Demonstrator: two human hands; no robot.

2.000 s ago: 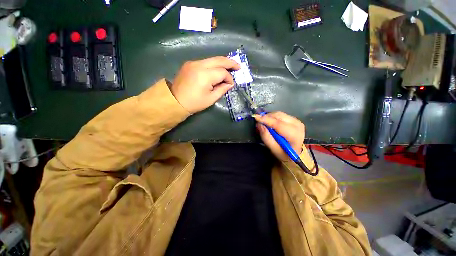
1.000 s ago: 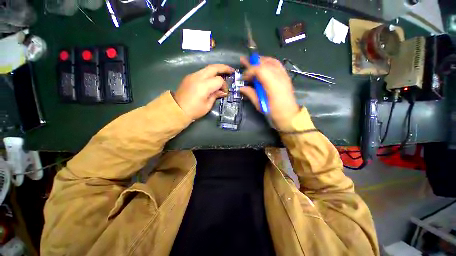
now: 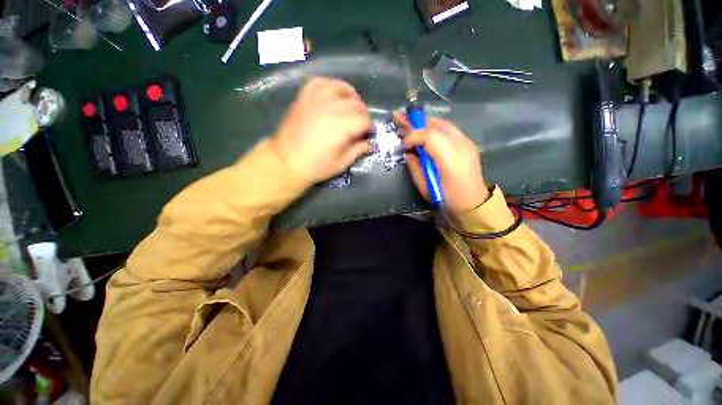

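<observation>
My right hand [image 3: 450, 158] holds a soldering iron [image 3: 427, 162] by its blue handle, with the metal tip pointing up and away from me. A blue-white circuit board [image 3: 387, 145] lies between my hands, its right edge at my right fingertips. My left hand [image 3: 326, 130] is blurred, just left of the board, with its fingers bent; whether it grips anything is hidden. A dark phone part [image 3: 340, 180] shows only in part below my left hand.
Three black housings with red spots [image 3: 169, 130] stand at left. Tweezers [image 3: 492, 73] lie right of centre. A white pad [image 3: 281, 46], white stick [image 3: 246, 30] and battery [image 3: 442, 11] lie above. The soldering station [image 3: 655, 41] and a black handled tool [image 3: 608, 162] are at right.
My left hand has lifted off the phone part and blurred. The board now shows apart from the phone part, to its right. The iron has moved down a little; the whole view has also shifted.
</observation>
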